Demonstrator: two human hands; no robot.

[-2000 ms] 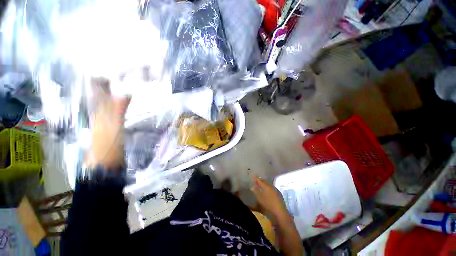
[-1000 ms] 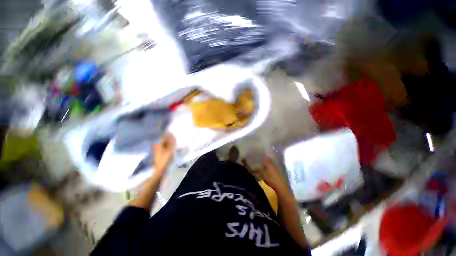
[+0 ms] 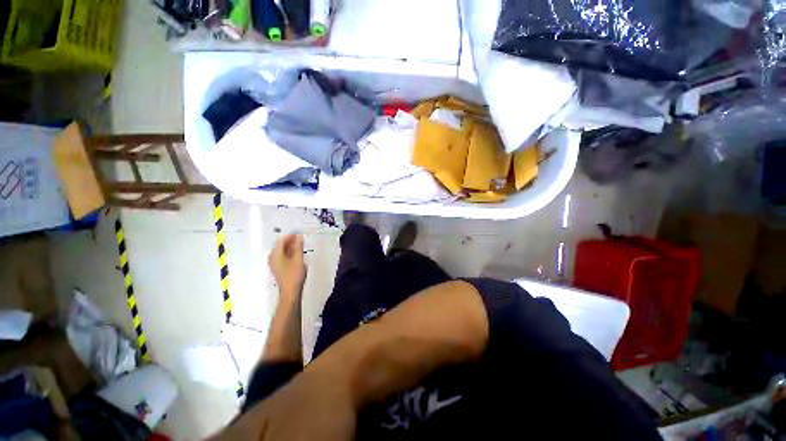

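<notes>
A long white plastic tub (image 3: 388, 203) lies across the view in front of me. In it, from left to right, are dark cloth (image 3: 231, 112), grey cloth (image 3: 321, 122), white cut pieces (image 3: 392, 164) and mustard-yellow cut pieces (image 3: 461, 151). My left hand (image 3: 290, 258) is below the tub's near side, apart from it, with fingers loosely curled and nothing visible in it. My right arm crosses my body towards the lower left, and its hand is cut off by the bottom edge.
Thread cones (image 3: 297, 17) and a glossy black plastic-wrapped bundle (image 3: 595, 34) lie beyond the tub. A wooden stool (image 3: 142, 172) lies at left. A red crate (image 3: 638, 293) and a white lidded box (image 3: 586, 314) stand at right. A yellow crate (image 3: 65, 34) is at upper left.
The view has turned, and the tub now lies nearly level. My left hand has moved from over the tub to below its near side. My right arm has swung across my body.
</notes>
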